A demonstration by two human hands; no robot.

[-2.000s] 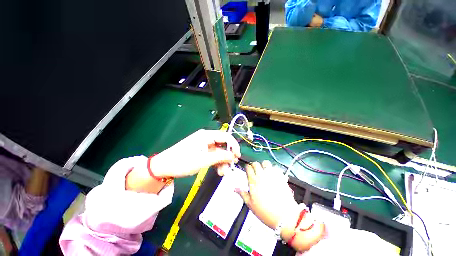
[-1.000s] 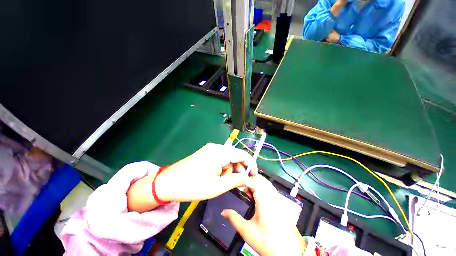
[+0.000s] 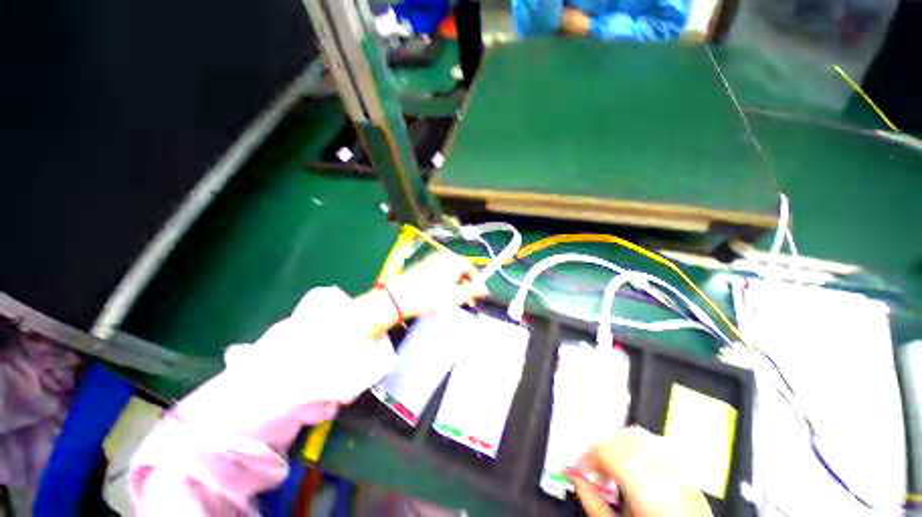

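Observation:
My left hand (image 3: 437,286) is at the top end of the leftmost phone (image 3: 420,366), its fingers closed on a white cable (image 3: 497,265); the plug tip is hidden. My right hand (image 3: 647,473) is at the bottom of the third phone (image 3: 588,404), fingertips at its green and red bars, holding nothing visible. The middle phone (image 3: 487,379) shows a white screen with green and red bars. White cables run to the tops of the middle and third phones. The phones lie in a black tray (image 3: 650,376), with a yellow card (image 3: 701,436) in its right slot.
A raised green platform (image 3: 607,131) stands behind the tray. A yellow cable (image 3: 647,250) loops behind the tray. White paper sheets (image 3: 824,374) lie to the right. A metal post (image 3: 366,111) and black partition (image 3: 152,121) are at left. A person's blue sleeves (image 3: 637,18) show opposite.
My right hand has moved from the leftmost phone to the bottom of the third phone. The leftmost phone's screen has gone from dark to white with bars. The camera view has shifted.

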